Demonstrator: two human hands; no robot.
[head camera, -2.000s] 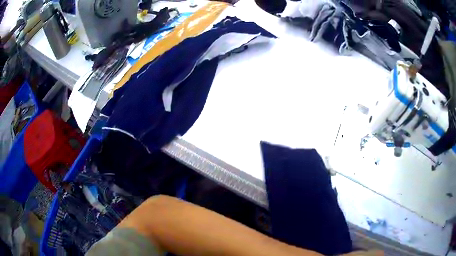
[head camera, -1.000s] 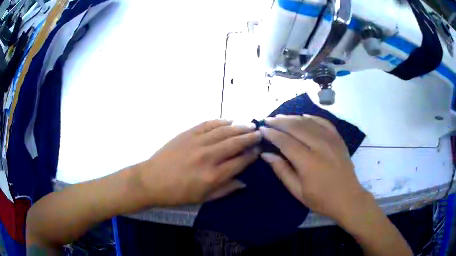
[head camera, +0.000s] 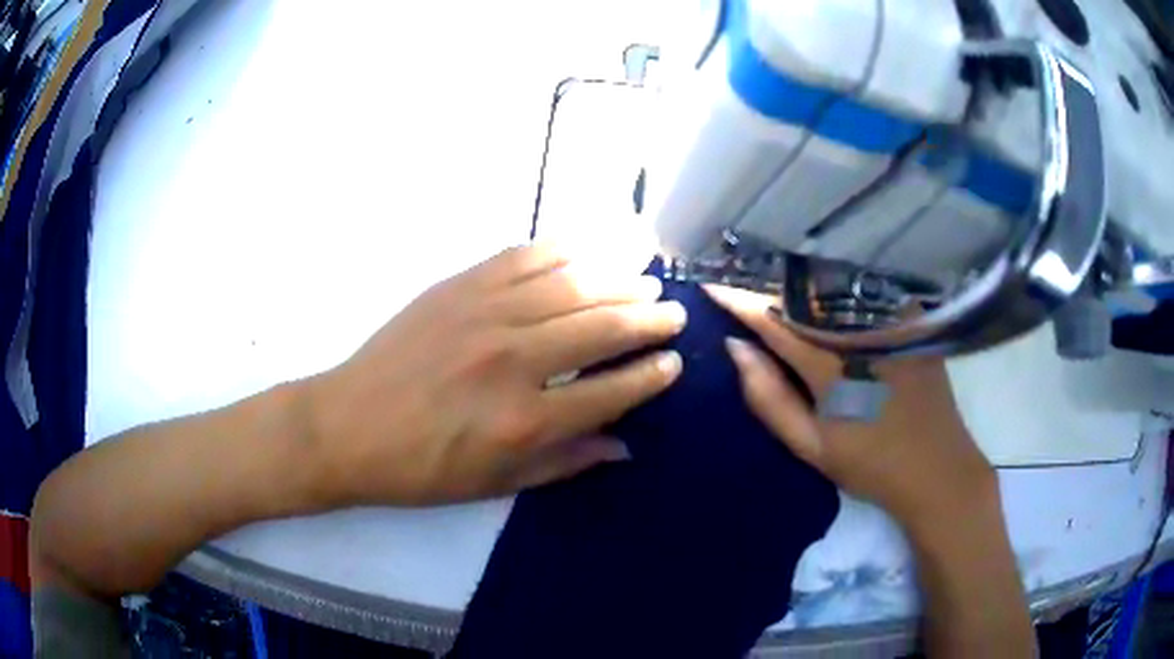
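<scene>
A navy fabric piece (head camera: 644, 515) lies on the white table below the sewing machine head (head camera: 850, 142) and hangs towards the table's front edge. My left hand (head camera: 502, 373) lies on its left side, fingertips pressing it near the machine's foot area. My right hand (head camera: 856, 412) is on its right side, thumb on the cloth, partly hidden behind the machine head and its chrome band (head camera: 1075, 206). The fabric's top end reaches under the head. The needle and presser foot cannot be made out clearly.
A stack of navy pieces (head camera: 58, 283) with a light grey strip lies at the far left, beside a tan band (head camera: 52, 110). The worn ribbed table edge (head camera: 348, 618) curves along the front. A bit of red shows at the lower left.
The view has moved closer to the machine head. Both hands and the navy piece have moved up to the head, and the right hand is now partly behind it.
</scene>
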